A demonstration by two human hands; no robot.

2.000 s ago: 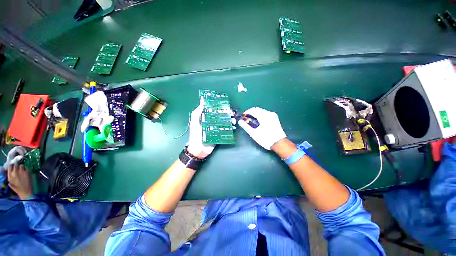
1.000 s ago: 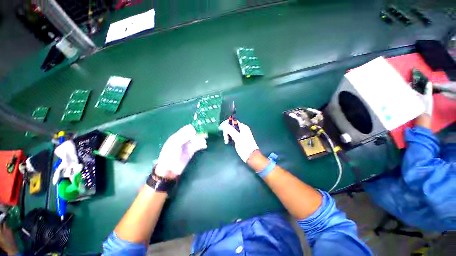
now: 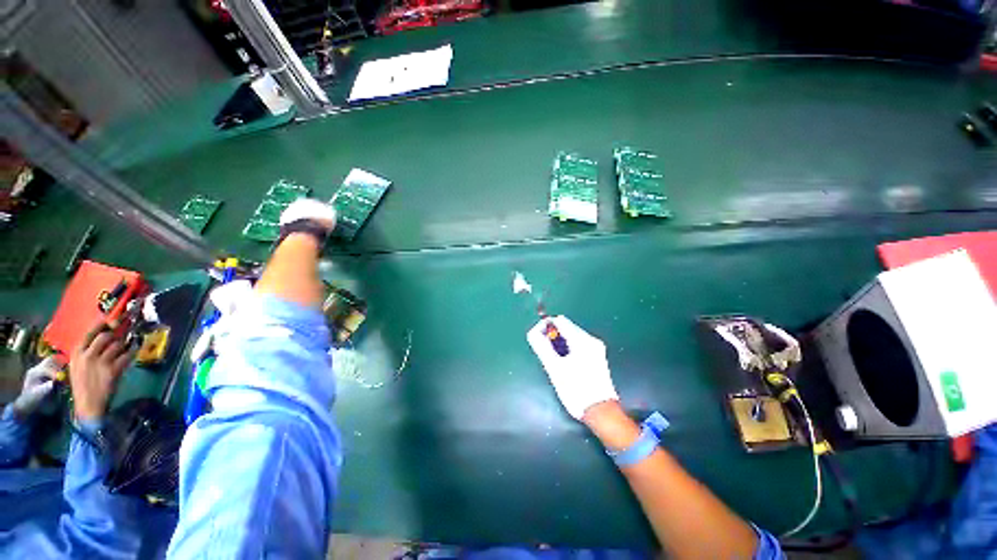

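Observation:
My left hand, white-gloved, reaches far left over the back strip of the bench, between a green circuit board panel and another panel. Its fingers are small and blurred, so I cannot tell whether they grip either one. My right hand, gloved, with a light blue wrist band, holds side cutters with dark and orange-red handles, tips pointing away. Two more panels lie side by side beyond it.
A whitish scrap pile lies beyond the cutters. A wire reel is partly behind my left arm. A soldering stand and fume extractor stand at right. A neighbour's hands work by a red tray at left.
My left hand no longer holds the panel and has moved to the left-hand panels. Two panels now lie at back centre where one lay. My right hand still holds the cutters.

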